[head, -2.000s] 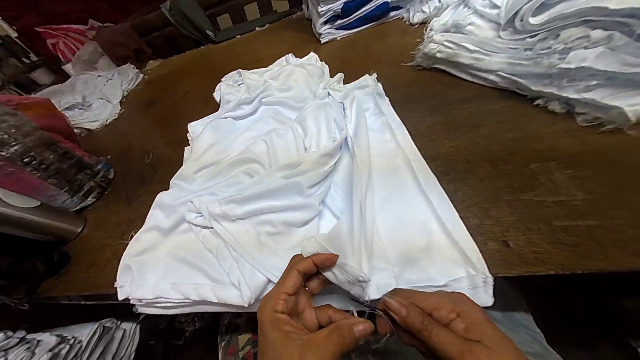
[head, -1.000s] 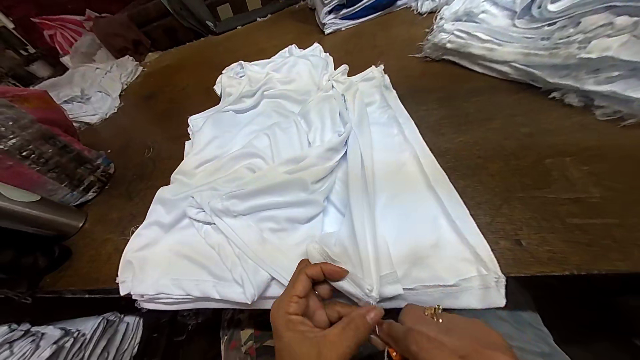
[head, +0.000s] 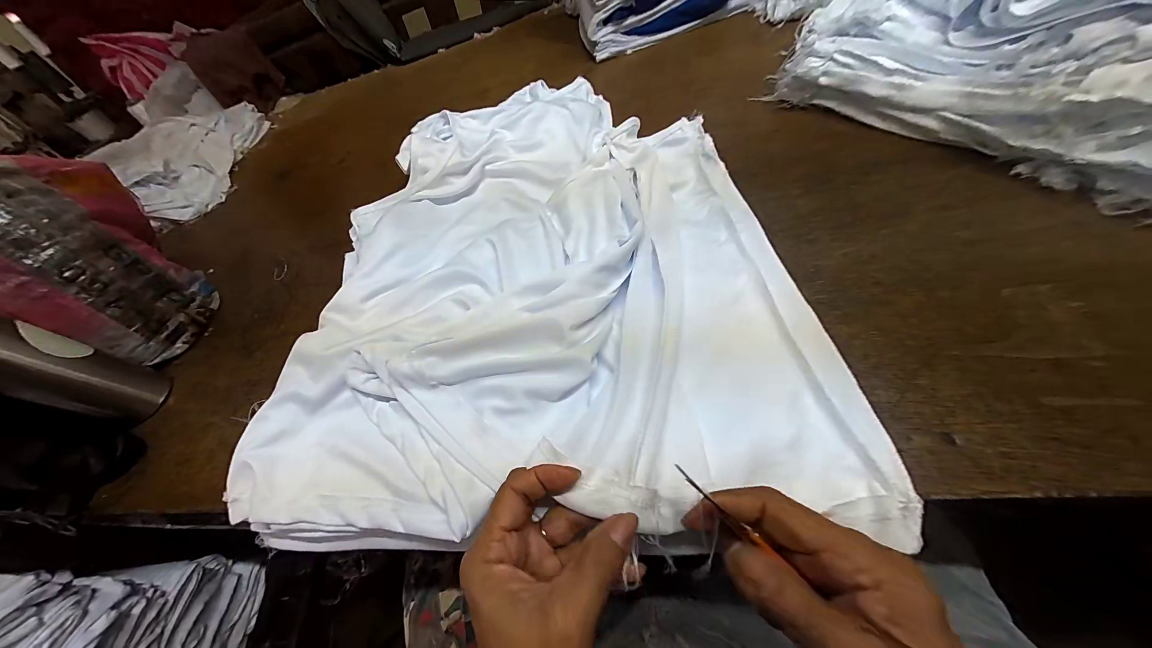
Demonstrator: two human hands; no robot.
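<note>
A stack of white sleeveless fabric garments point(head: 468, 297) lies on the brown wooden table, its lower hems at the front edge. My left hand point(head: 553, 553) pinches the hem of the top garment between thumb and fingers; a ring shows on one finger. Loose white threads hang by its thumb. My right hand point(head: 823, 567) holds a small pointed cutting tool with an orange handle point(head: 760, 544), probably thread snips, its dark tip pointing up and left over the white cloth. The fingers of my right hand partly hide the tool.
The wooden table point(head: 1008, 360) bears a frayed pile of white fabric point(head: 954, 99) at right and folded white and blue cloth point(head: 630, 22) behind. At left are a crumpled white cloth point(head: 193, 166), a metal cylinder point(head: 85, 373) and a plastic-wrapped bundle point(head: 81, 261). More folded cloth point(head: 135, 603) lies below.
My right hand has moved right, away from my left hand, and the pointed tool now shows clearly. One second ago the two hands were close together at the hem.
</note>
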